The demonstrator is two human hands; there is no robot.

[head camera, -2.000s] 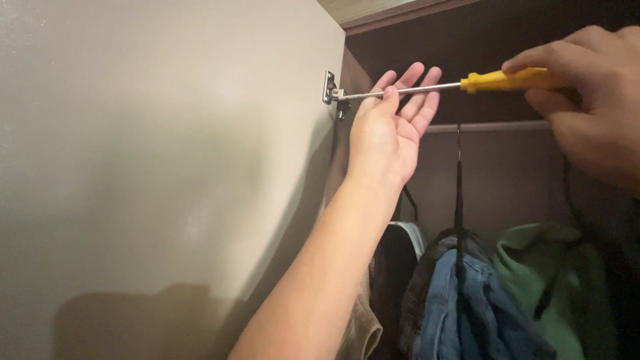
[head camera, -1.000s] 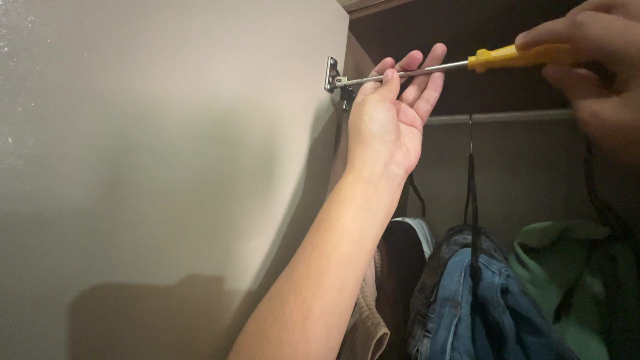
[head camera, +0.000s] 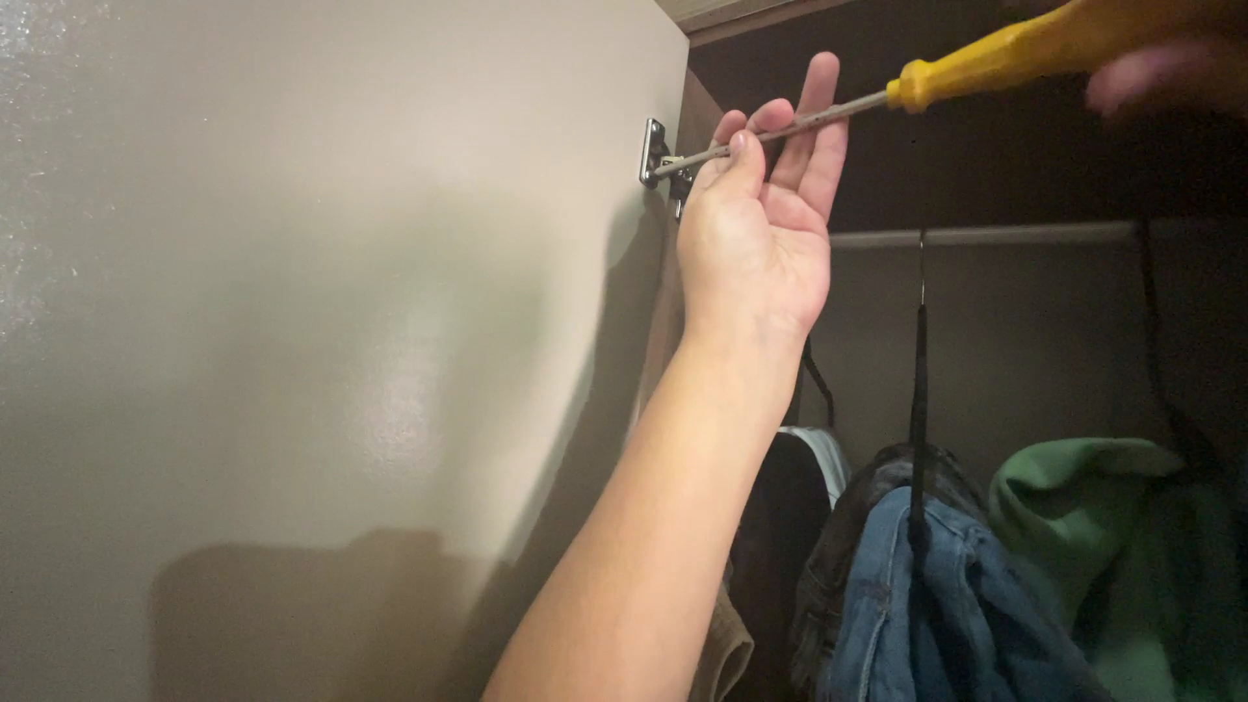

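Note:
A screwdriver [head camera: 1004, 57] with a yellow handle slants down to the left, its metal shaft ending at a metal cabinet hinge [head camera: 653, 154] on the wardrobe door. My left hand [head camera: 765, 210] pinches the shaft between thumb and index finger near the tip, palm toward me, other fingers raised. At the upper right, my right hand [head camera: 1160, 73] is blurred and dark around the handle's rear end, partly out of frame. Whether the tip sits in a screw is too small to tell. Part of the hinge is hidden behind my left hand.
The pale wardrobe door [head camera: 341, 292] fills the left side. Behind my left arm runs a hanging rail [head camera: 994, 234] with a hanger [head camera: 919, 390], blue jeans [head camera: 887, 595] and a green garment [head camera: 1082, 487]. A wooden top edge [head camera: 741, 12] is above.
The handle end has risen with my right hand, so the screwdriver slants more steeply. Its tip has shifted from the hinge's middle to lower on the plate.

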